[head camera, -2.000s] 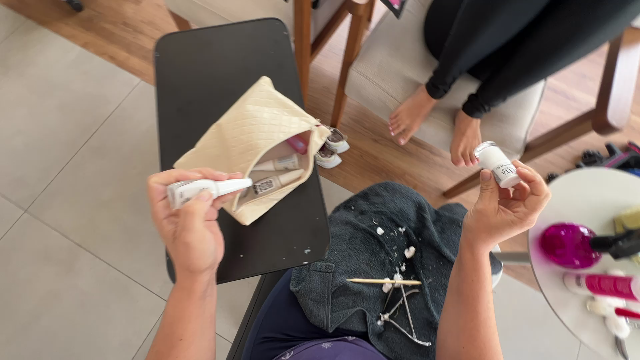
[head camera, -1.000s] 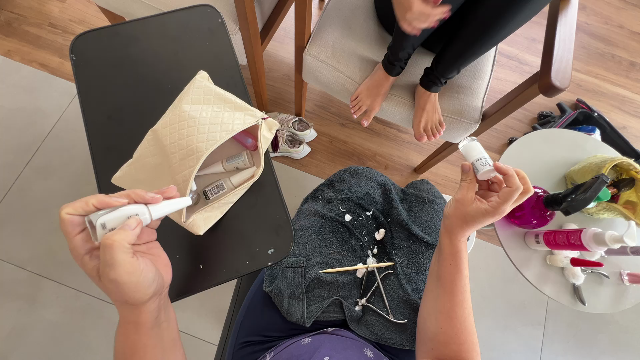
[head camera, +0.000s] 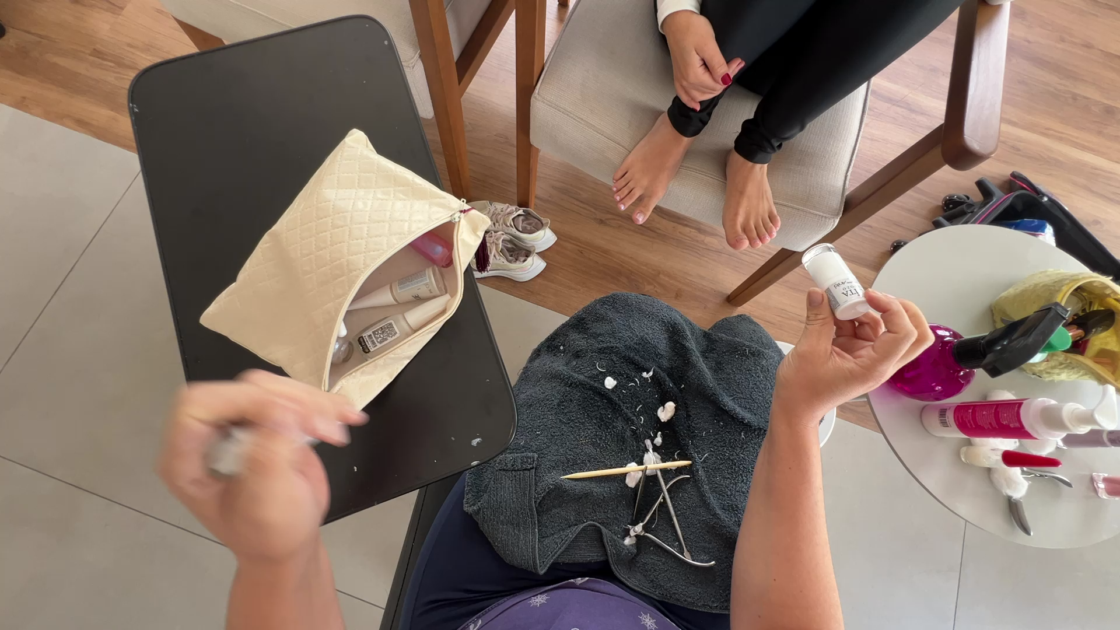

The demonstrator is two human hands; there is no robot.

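My left hand, blurred, is over the near edge of the black tabletop, closed around a white bottle mostly hidden by the fingers. Just beyond it lies a cream quilted zip pouch, unzipped, with several tubes and bottles inside. Between thumb and fingers, my right hand holds up a small white nail polish bottle, tilted. On the dark towel over my lap rest a wooden cuticle stick, metal nippers, a thin metal tool and cotton bits.
A person's bare feet rest on a cushioned chair ahead; one hand is near the ankle. The round white table at right holds a magenta spray bottle, a pink pump bottle and a yellow bag. Sneakers sit on the floor.
My left hand has turned, and the white bottle, earlier pointing its long cap at the pouch, is now mostly hidden in it. The seated person's hand has come down to the ankle.
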